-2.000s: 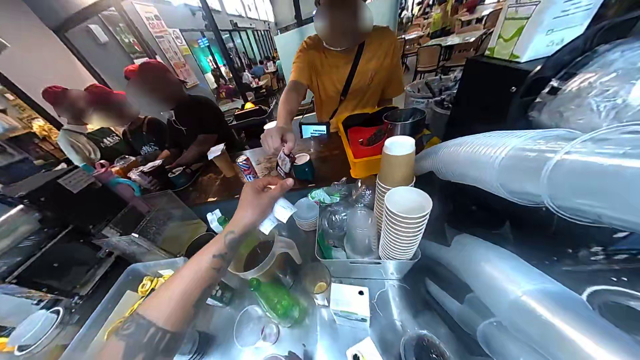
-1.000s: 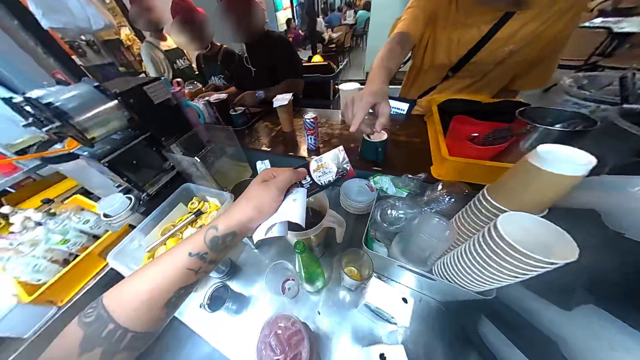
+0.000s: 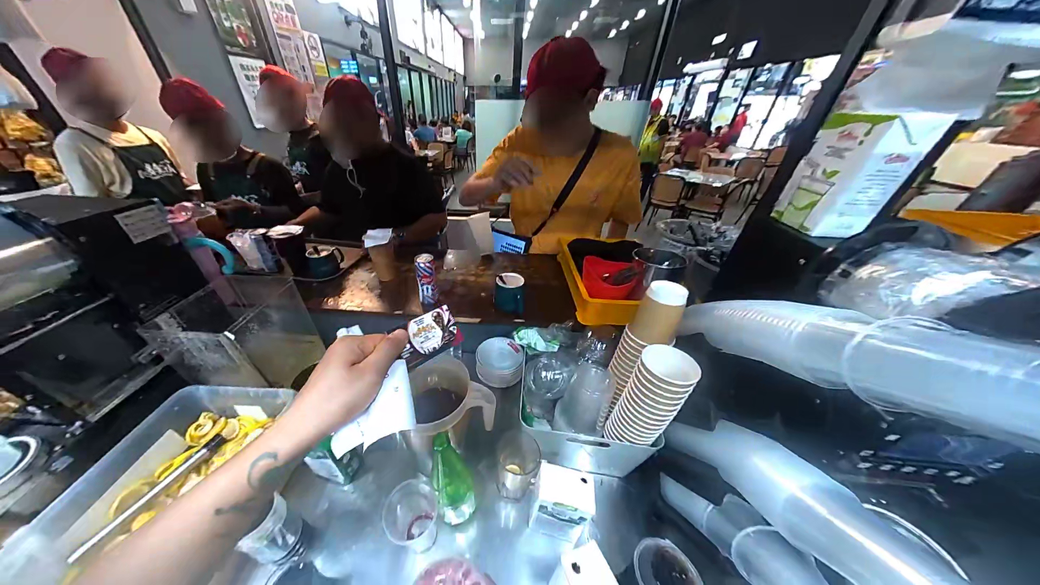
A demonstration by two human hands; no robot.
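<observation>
My left hand (image 3: 361,370) grips a printed card (image 3: 431,333) between thumb and fingers, and a white paper slip (image 3: 382,414) hangs below it. Both are held over the steel counter, left of a plastic jug (image 3: 439,398) with dark liquid inside. A green glass bottle (image 3: 452,479) stands in front of the jug, with a clear cup (image 3: 409,514) to its left and a glass (image 3: 517,467) to its right. Beyond the card, a printed can (image 3: 426,280) and a teal mug (image 3: 509,294) stand on the wooden counter. My right hand is out of view.
Stacked paper cups (image 3: 654,394) stand in a metal bin (image 3: 597,452). Nested plastic cups (image 3: 780,333) lie at the right. A plastic tub (image 3: 203,396) of lemon peels and tongs is at the left. A person in an orange shirt (image 3: 569,187) faces me behind a yellow crate (image 3: 578,296); several people stand at left.
The other person's hand, near my card two seconds ago and over the teal mug one second ago, is now raised at their chest. My left hand still holds the card. The view has shifted.
</observation>
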